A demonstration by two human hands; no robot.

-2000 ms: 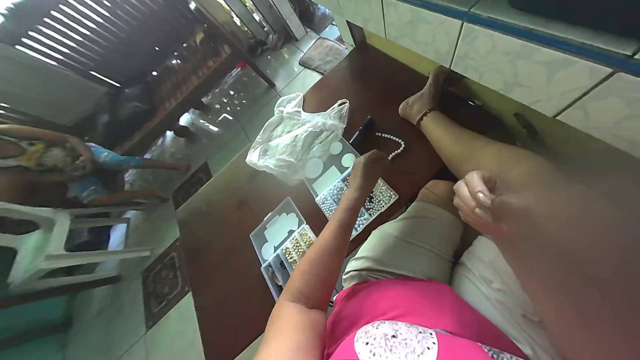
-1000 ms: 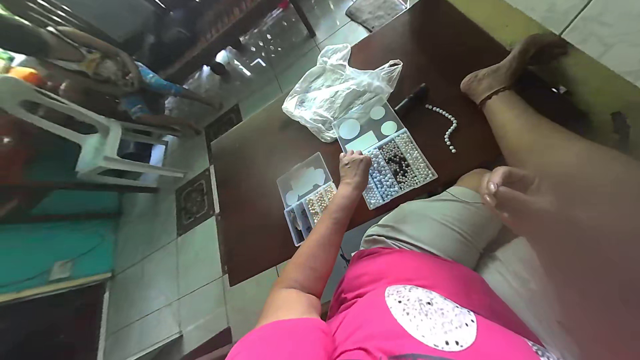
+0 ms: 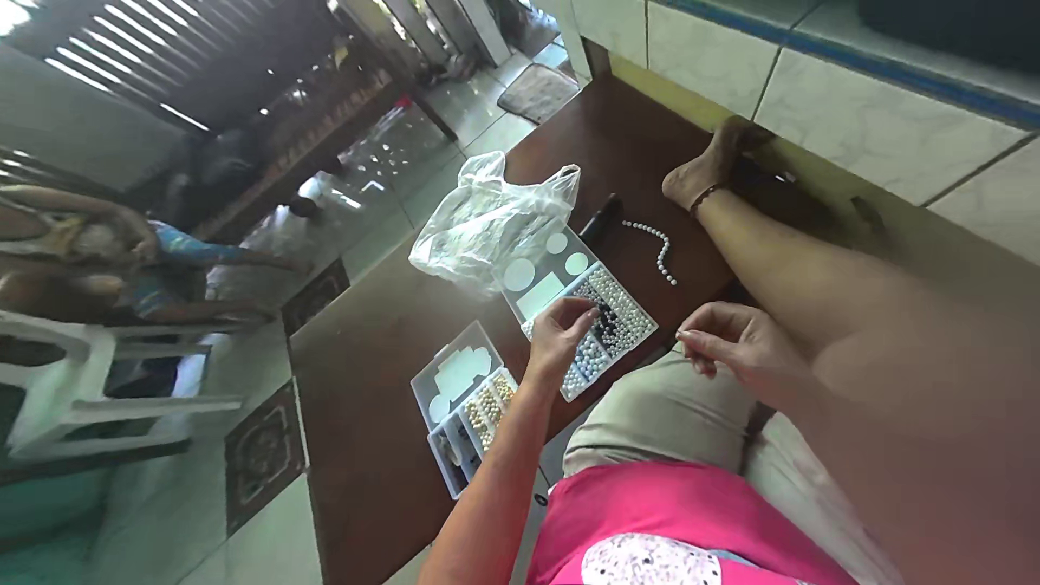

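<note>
My left hand [image 3: 561,333] is over an open clear plastic bead box [image 3: 613,313], its thumb and forefinger close together above the dark beads; whether a bead is between them cannot be told. My right hand [image 3: 723,337] is held above my lap, thumb against the fingers, with something too small to make out at the tips. A curved string of pearl-like white beads [image 3: 665,252] lies on the brown wooden table. Left of my forearm is a second open box [image 3: 459,422] with gold and cream beads.
A crumpled clear plastic bag [image 3: 496,223] lies behind the bead box, beside a dark slim object [image 3: 600,219]. My bare foot [image 3: 699,175] rests at the table's far right. A person [image 3: 106,252] is at the left by a white plastic chair [image 3: 97,390].
My left hand has moved from near the bead string two seconds ago to the box's left part, and now over the dark beads. The bead string now lies on the table, clear of that hand.
</note>
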